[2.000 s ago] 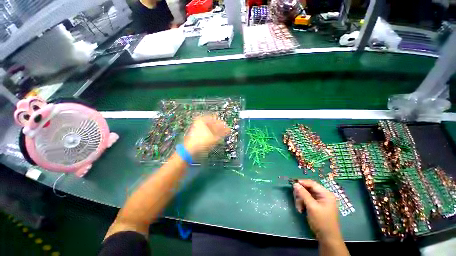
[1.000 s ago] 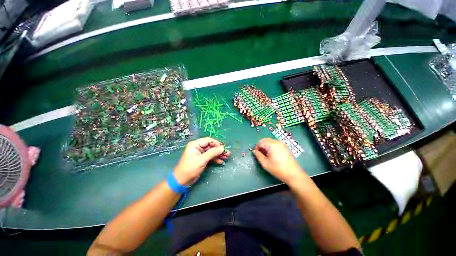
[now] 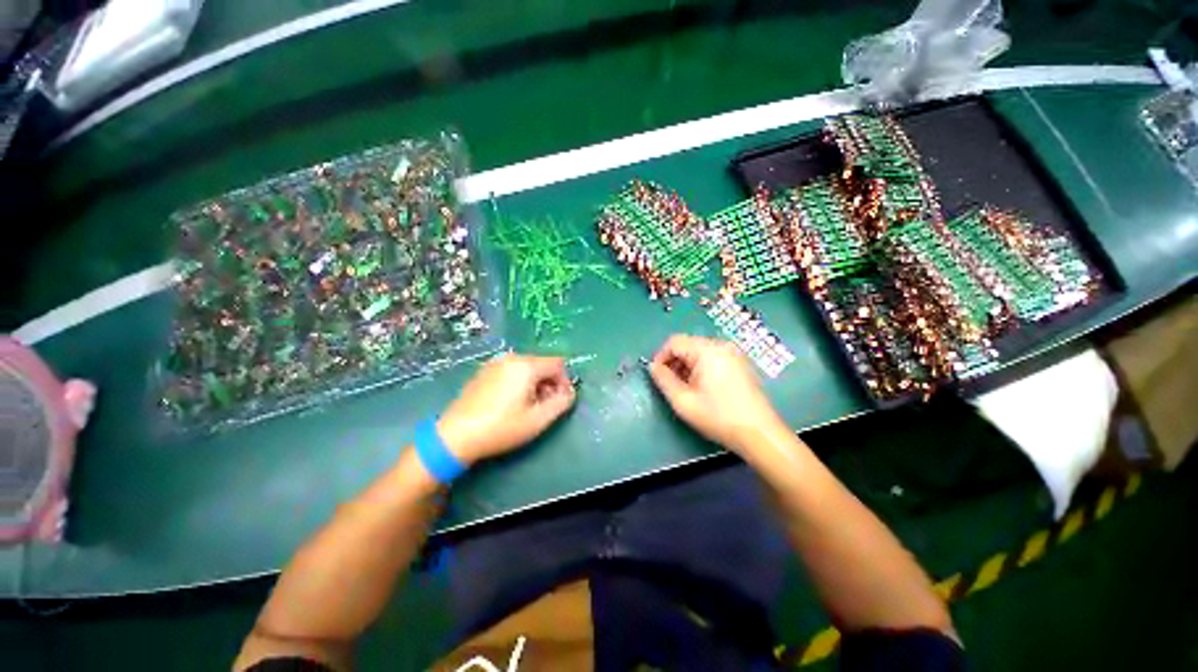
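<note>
My left hand [image 3: 510, 404], with a blue wrist strap [image 3: 439, 450], pinches a small circuit board piece [image 3: 574, 381] at its fingertips. My right hand [image 3: 709, 389] is a short gap to the right, its fingertips pinched on a small dark board piece [image 3: 645, 364]. Both pieces are tiny and partly hidden by the fingers. The clear tray [image 3: 493, 344] at left holds a mottled mass of single boards. Thin bright green break-off rails [image 3: 541, 273] lie loose between the tray and the panels. Pale crumbs lie on the mat between my hands.
Green PCB panels [image 3: 755, 247] with coppery rows overlap at right, over a black tray [image 3: 1038, 164]. A pale panel strip [image 3: 752, 336] lies beyond my right hand. A pink fan [image 3: 53, 446] stands at far left. Clear plastic [image 3: 926, 50] is at the back right.
My left hand has come back from over the clear tray to the middle, near my right hand. The view has tilted down and shifted. Since one second ago, both hands have moved little.
</note>
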